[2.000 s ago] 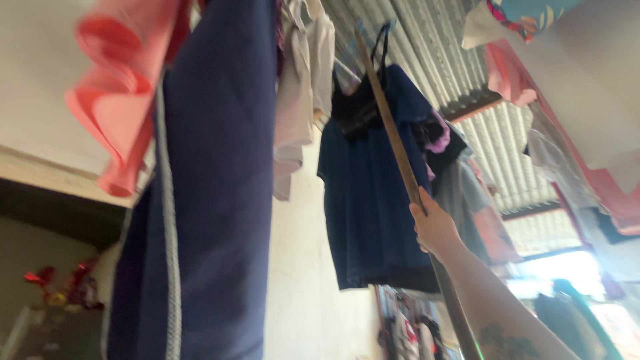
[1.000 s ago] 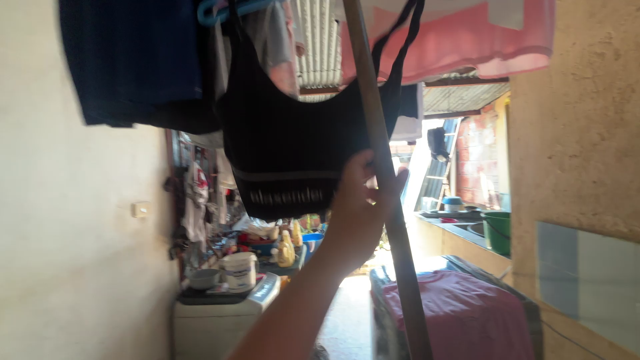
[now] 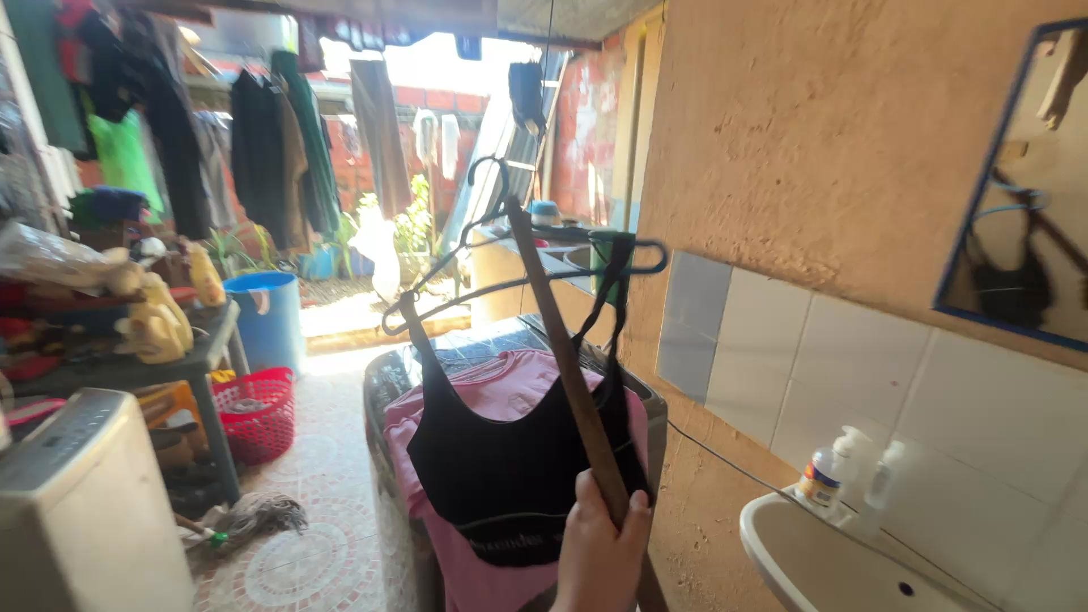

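Observation:
My left hand (image 3: 602,540), at the lower middle, is closed around a long wooden pole (image 3: 557,344). The pole slants up and left, with its upper end at the neck of a dark clothes hanger (image 3: 501,285). From the hanger, by its straps, hangs a black sleeveless crop top (image 3: 501,463) bearing pale lettering. Behind it, a pink garment (image 3: 476,557) is draped over a dark appliance-like box (image 3: 387,425). How the pole holds the hanger is hard to tell. My right hand is out of view.
At right are a tiled wall (image 3: 756,357), a wash basin (image 3: 765,540), a pump bottle (image 3: 824,476) and a mirror (image 3: 1033,93). A table (image 3: 200,353), blue bin (image 3: 272,323), red basket (image 3: 255,416) and mop (image 3: 263,514) stand at left. Clothes (image 3: 263,161) hang beyond.
The view has swung down and right from the high hanging clothes. The black top, among other hanging clothes earlier, now hangs lower, in front of the pink garment.

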